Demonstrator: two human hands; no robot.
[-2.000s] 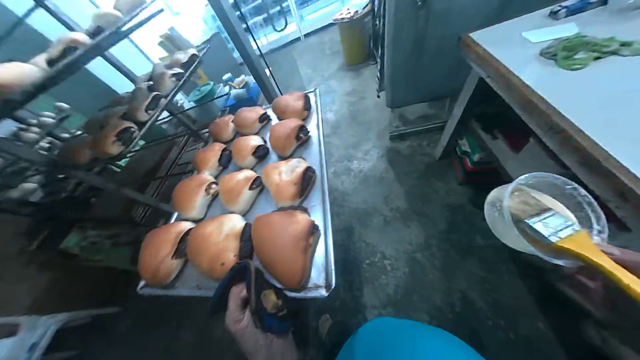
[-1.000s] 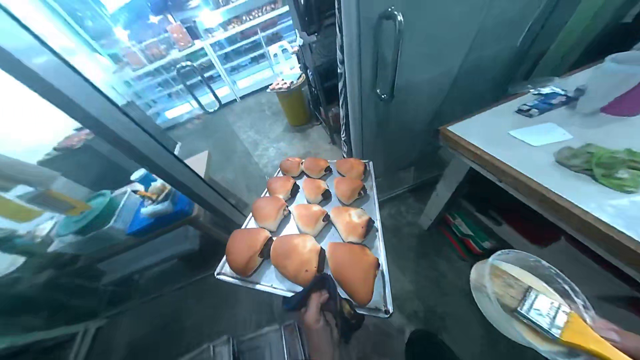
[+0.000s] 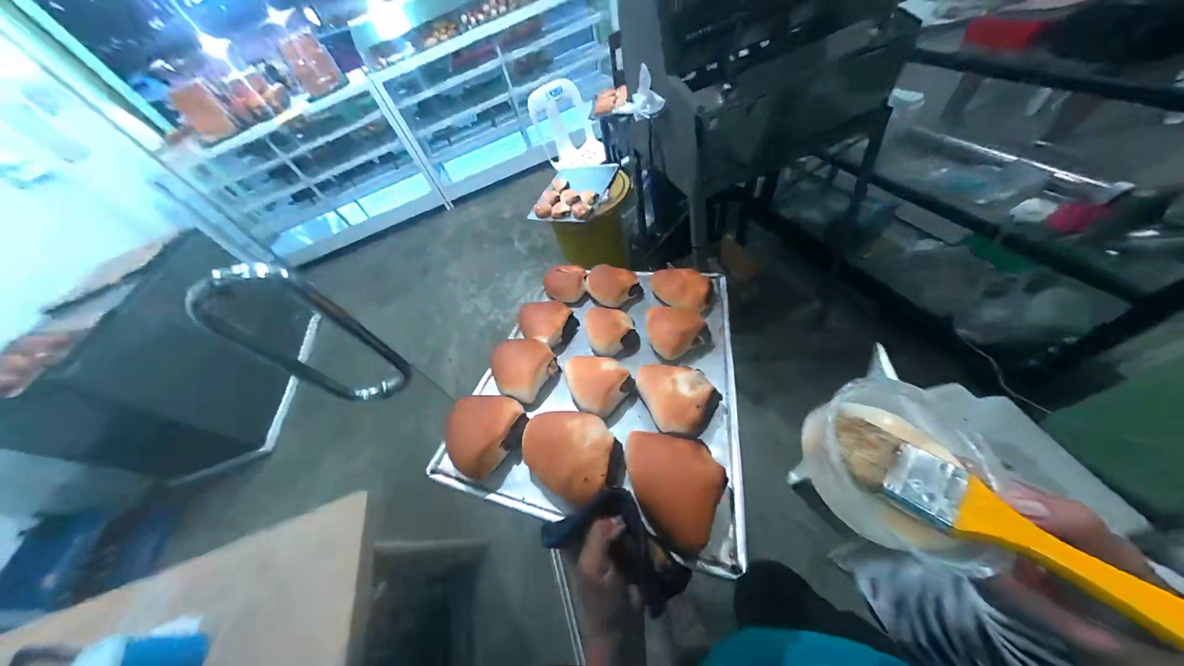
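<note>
Baked filled buns (image 3: pixel 598 384) stand in rows on a metal baking tray (image 3: pixel 737 462). My left hand (image 3: pixel 601 564) grips the near edge of the tray through a dark cloth (image 3: pixel 638 546). At the right, my right hand (image 3: pixel 1064 546) holds a clear plastic tub (image 3: pixel 832 462) with pale liquid in it. A flat brush (image 3: pixel 1008 527) with a yellow handle rests across the tub, its bristles inside and its handle over my right hand. Part of that hand is hidden by the handle.
A curved metal door handle (image 3: pixel 296 333) juts in at the left, above a wooden tabletop (image 3: pixel 305 546). Ahead, a smaller tray of buns (image 3: pixel 564 205) sits on a yellow bin (image 3: pixel 592 240), before glass display shelves (image 3: pixel 462 102). Dark metal racks (image 3: pixel 980 194) stand at the right.
The view has moved through the doorway, away from the rack and worktable seen earlier. My left hand still holds the tray of buns; my right hand still holds the tub and brush.
</note>
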